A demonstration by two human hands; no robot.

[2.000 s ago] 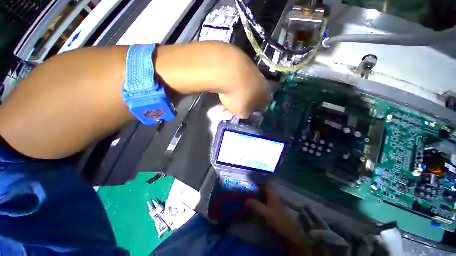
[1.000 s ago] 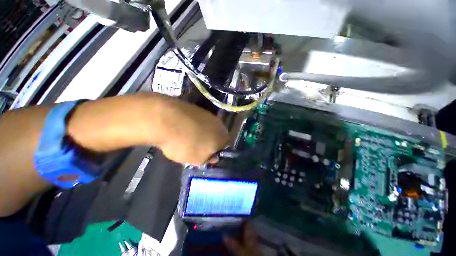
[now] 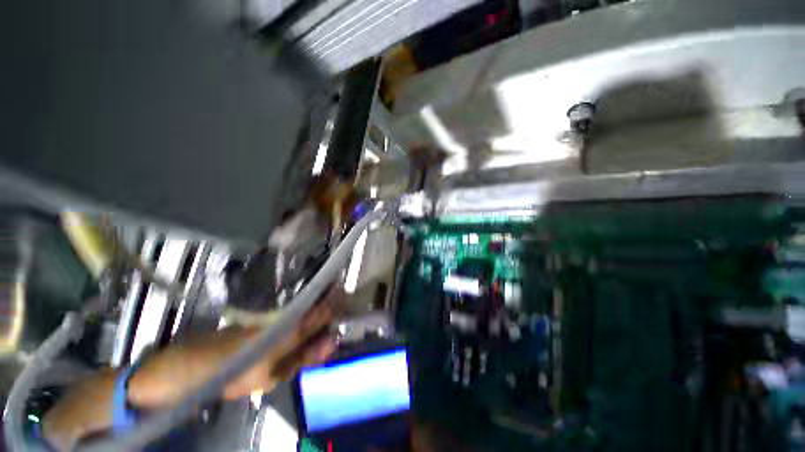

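Note:
The teach pendant [image 3: 356,391] stands low in the middle of the view, its screen bright white-blue and its lower part cut off by the bottom edge. My left hand [image 3: 287,353] is bare and blurred at the pendant's upper left corner; its fingertips are unclear, so its grip cannot be told. A blue wrist strap [image 3: 124,402] circles that forearm. Something brownish at the bottom edge beside the pendant may be my right hand [image 3: 430,436], mostly cut off. The green circuit board [image 3: 494,327] lies to the right of the pendant, blurred and partly in shadow.
A large dark grey block [image 3: 168,115] fills the upper left, close to the camera. A thick grey hose [image 3: 296,309] crosses in front of my left forearm. A metal rail [image 3: 494,196] runs behind the board, with a white machine panel [image 3: 538,88] and a round fitting beyond.
The view has shifted and blurred. The dark block and grey hose now cover the left side. The pendant and my left hand sit lower, and the right hand has nearly left the picture.

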